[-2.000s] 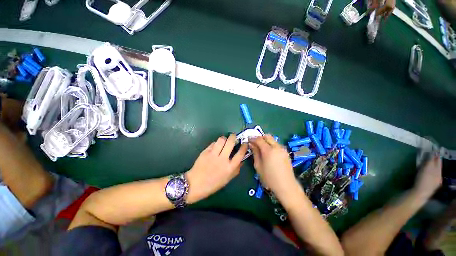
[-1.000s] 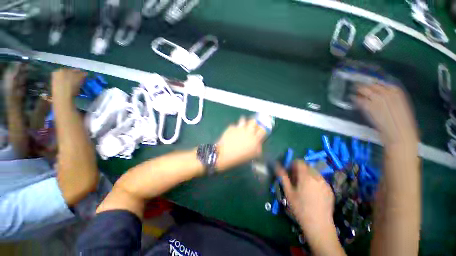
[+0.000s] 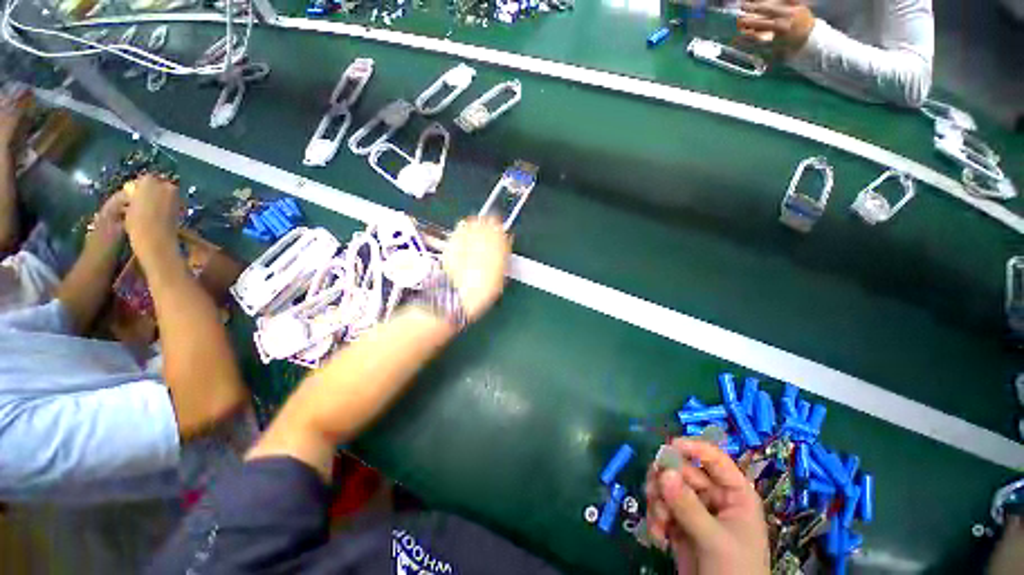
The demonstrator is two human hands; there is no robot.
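My left hand (image 3: 480,267) is at the white edge strip, its fingertips on the loop end of a white fitted housing (image 3: 515,193) with a blue band, which points onto the belt. My right hand (image 3: 713,505) is palm up at the lower right, its fingers pinching a small grey round piece (image 3: 670,458), perhaps a circuit board. Beside it lie a heap of blue batteries (image 3: 744,418) and metallic circuit boards (image 3: 783,485). Two loose batteries (image 3: 616,463) and a small white ring (image 3: 592,514) lie left of the right hand.
A tangled pile of white housings (image 3: 294,335) lies by my left forearm. Several looped housings lie on the belt (image 3: 629,242), beyond the white strip (image 3: 674,337). A neighbour's arm (image 3: 185,359) is at the left; another person's hands (image 3: 775,25) work across the belt.
My left hand has moved left and away from me to the belt edge with the blue-banded housing. My right hand now holds a small grey piece. The other arm over the belt has gone.
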